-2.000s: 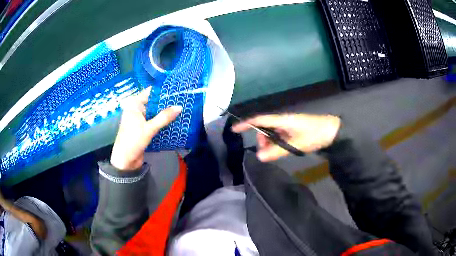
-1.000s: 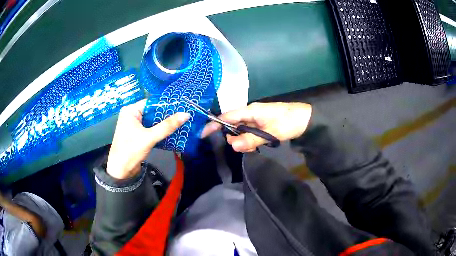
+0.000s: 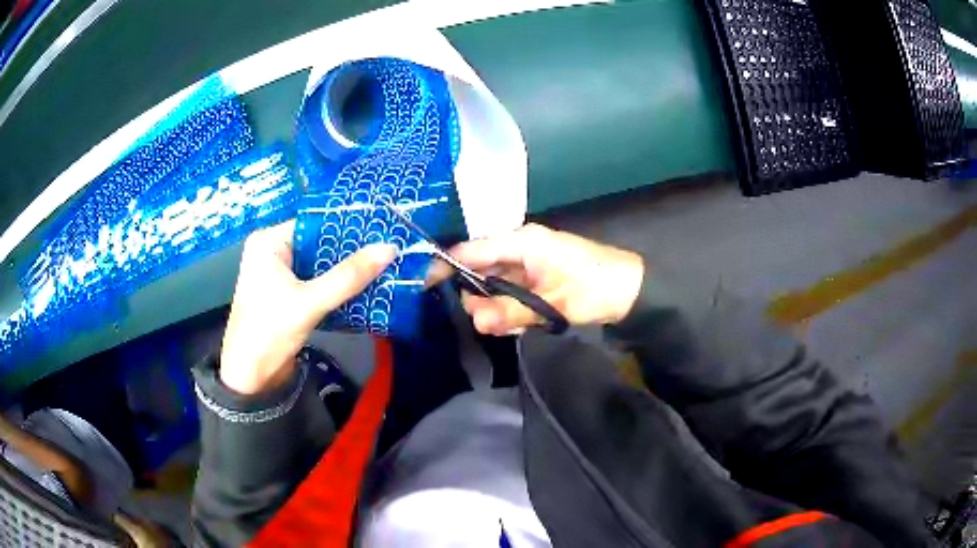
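Observation:
A roll of blue film with rows of pale crescents lies at the near edge of the green surface, its free end hanging toward me. My left hand grips the film's free end at its left side, thumb on top. My right hand holds scissors by the black handles, silver blades pointing up-left over the film. Whether the blades are cutting is unclear. A plain white sheet lies beside and under the roll. Cut blue strips with white glare lie left of the roll.
Black trays with a grid of holes stand on the green surface at the right. Another person's arm shows at the lower left, beside a grey perforated item. The grey floor has yellow lines.
From two seconds ago, my right hand has moved left and brought the scissors from beside the film to over it. The grey perforated item has appeared at the lower left.

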